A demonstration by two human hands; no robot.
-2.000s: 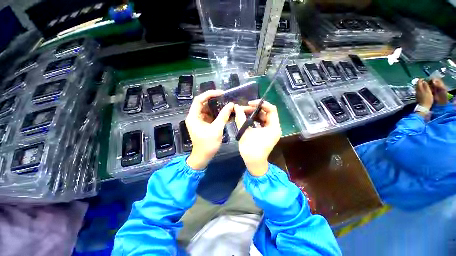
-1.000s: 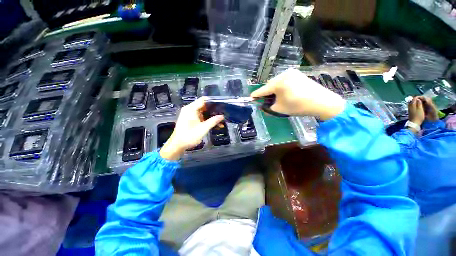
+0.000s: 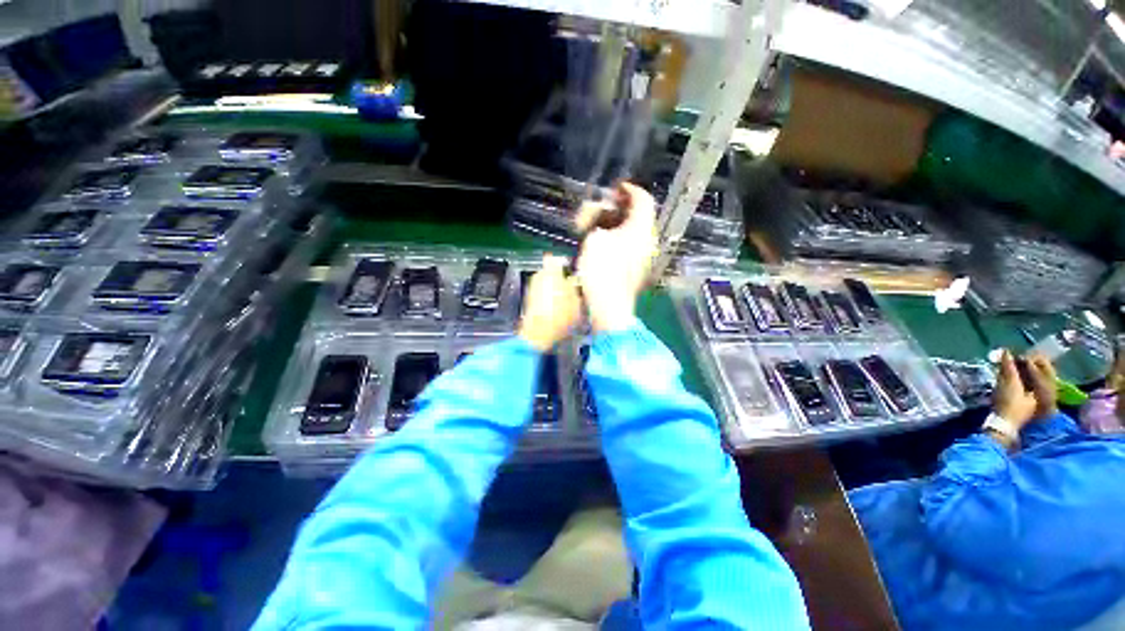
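Observation:
My left hand [image 3: 550,303] reaches over the back row of the clear blister tray [image 3: 294,446]; its fingers are bent and what they may hold is hidden. My right hand [image 3: 617,256] is beside it, raised higher and farther forward. A short dark thing, seemingly the tweezers [image 3: 609,210], shows blurred at its fingers. Black phones lie in the tray pockets, such as a front-left phone [image 3: 333,394] and a back-row phone [image 3: 485,284]. My hands and sleeves cover part of the tray's right side.
A tall stack of filled trays [image 3: 173,370] stands at left. A neighbouring tray [image 3: 802,434] with phones lies right. A metal post [image 3: 716,136] and clear plastic [image 3: 605,105] are beyond my hands. A brown carton [image 3: 814,542] is below right. Another person's hands [image 3: 1021,385] are at far right.
Both hands have moved forward and together, the right swinging in from the right. The phone that was in my left hand no longer shows. The view has tilted up.

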